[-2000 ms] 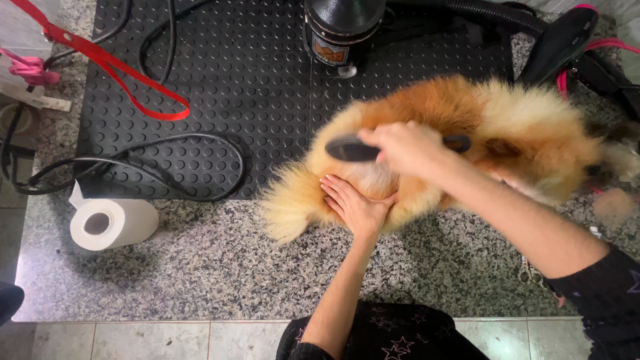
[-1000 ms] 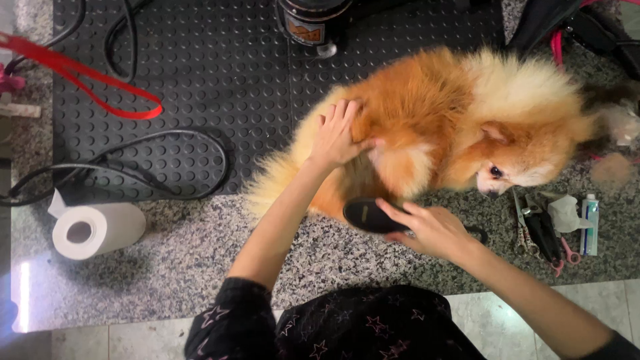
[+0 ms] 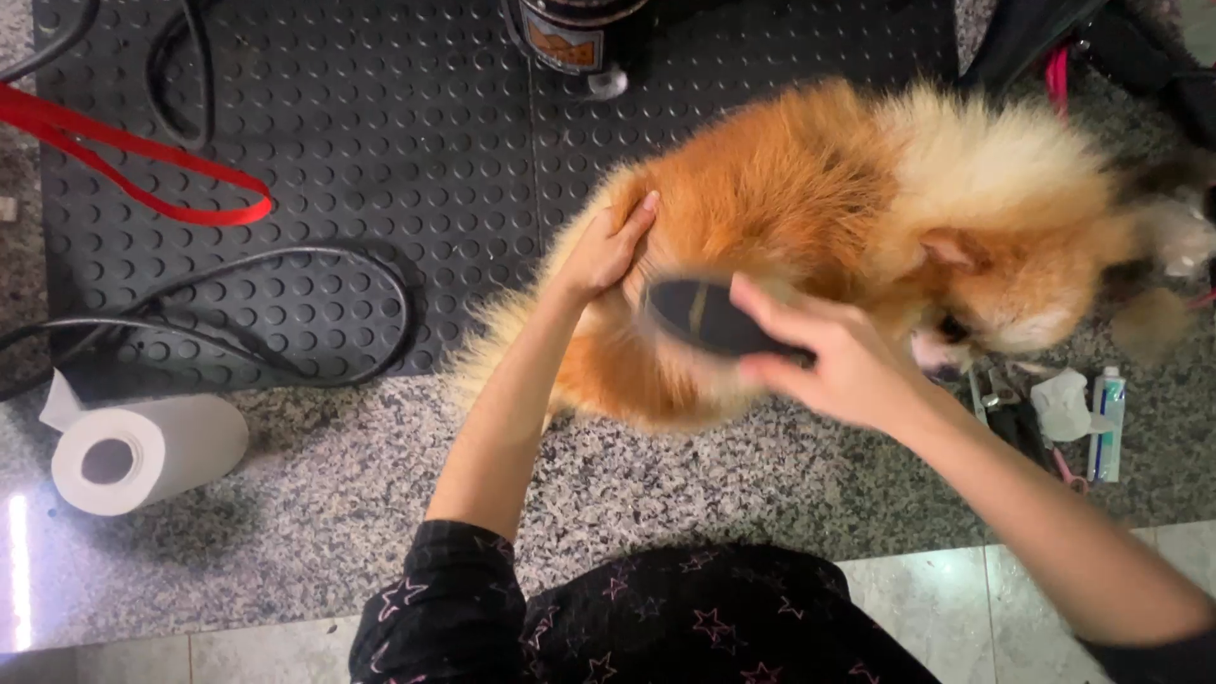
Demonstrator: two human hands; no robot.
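A fluffy orange and cream dog point(image 3: 798, 180), like a Pomeranian, is on the granite counter and black rubber mat, its head at the right and its tail at the left. My left hand point(image 3: 613, 247) presses into the fur of its hindquarters, gripping fur or a leg; which one is hidden. My right hand point(image 3: 826, 356) holds a dark oval grooming brush point(image 3: 698, 313), blurred, against the fur just right of my left hand. The brush's back faces up, so its bristles are out of sight.
A paper roll point(image 3: 180, 446) lies at the left, below a looped black cable point(image 3: 404, 304) and a red strap point(image 3: 171, 157). A black cylindrical device point(image 3: 570, 38) stands at the back of the studded mat point(image 3: 456, 171). Scissors point(image 3: 1064, 470), a tube point(image 3: 1108, 427) and crumpled tissue point(image 3: 1061, 406) lie beside the dog's head.
Since two seconds ago, my left hand has moved from the lower rear fur up onto the hindquarters. The brush was lower, near the counter, one second ago and is now higher on the fur.
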